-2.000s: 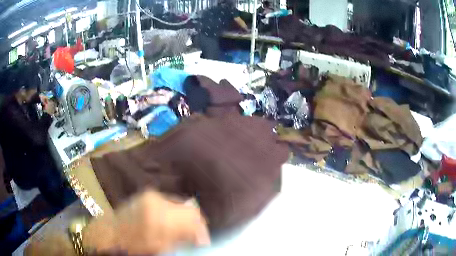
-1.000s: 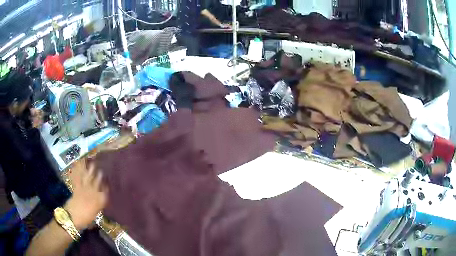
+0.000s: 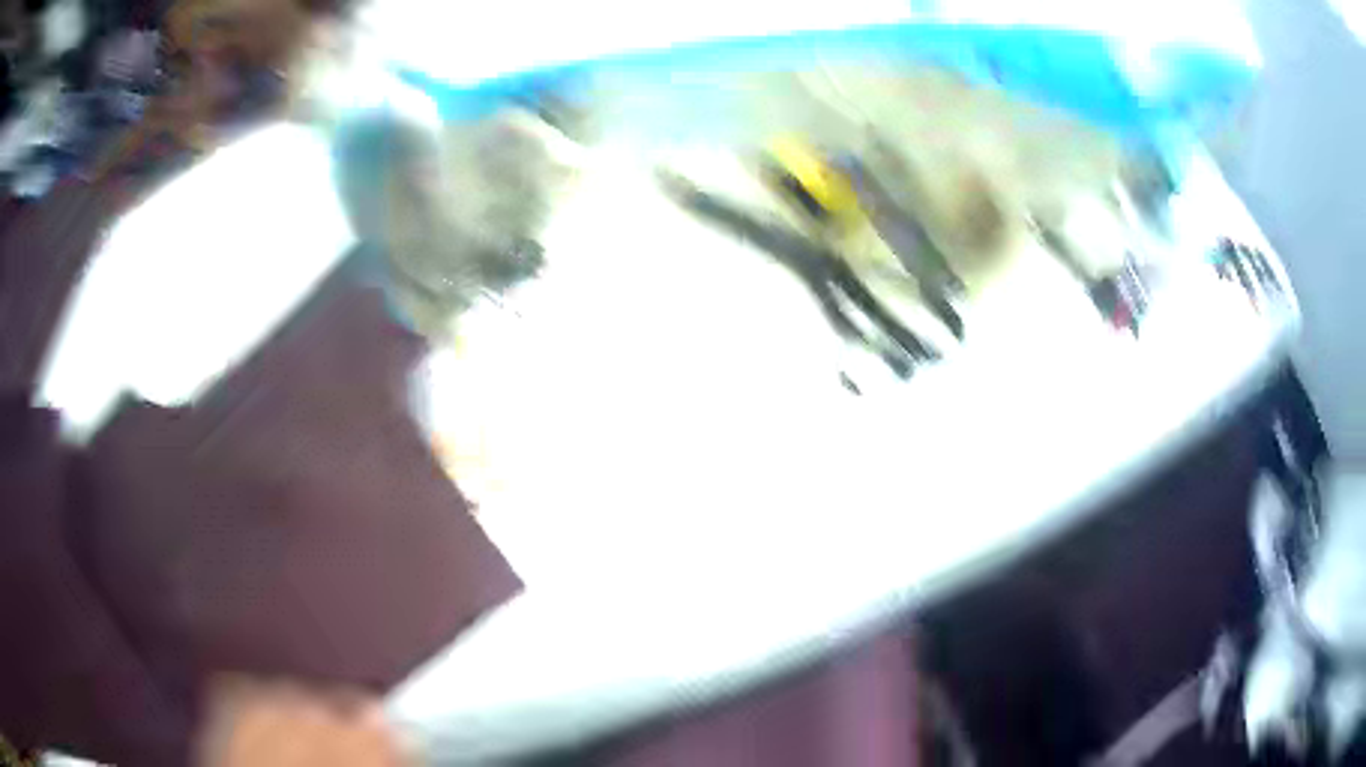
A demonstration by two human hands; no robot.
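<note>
The whole view is blurred. A maroon garment panel point(image 3: 270, 495) lies on the white table at the left, with its cut edge just left of the sewing machine's needle end. What looks like my left hand point(image 3: 307, 728) is at the bottom left edge, cut off and blurred, at the panel's front edge. Its fingers cannot be made out, so its grip cannot be told. My right hand is out of the picture. The sewing machine point(image 3: 779, 63), white with a blue stripe, spans the top.
Dark fabric shears point(image 3: 854, 292) lie under the machine arm, beside a yellow tool point(image 3: 814, 177). A small red and dark item point(image 3: 1118, 300) lies near the table's right edge. The curved white table edge point(image 3: 899, 596) runs across the front, with dark and maroon cloth below it.
The view has swung right and down onto the sewing machine. The workroom and the fabric heaps behind have mostly left the picture. The panel now shows at the left; the watch is out of view.
</note>
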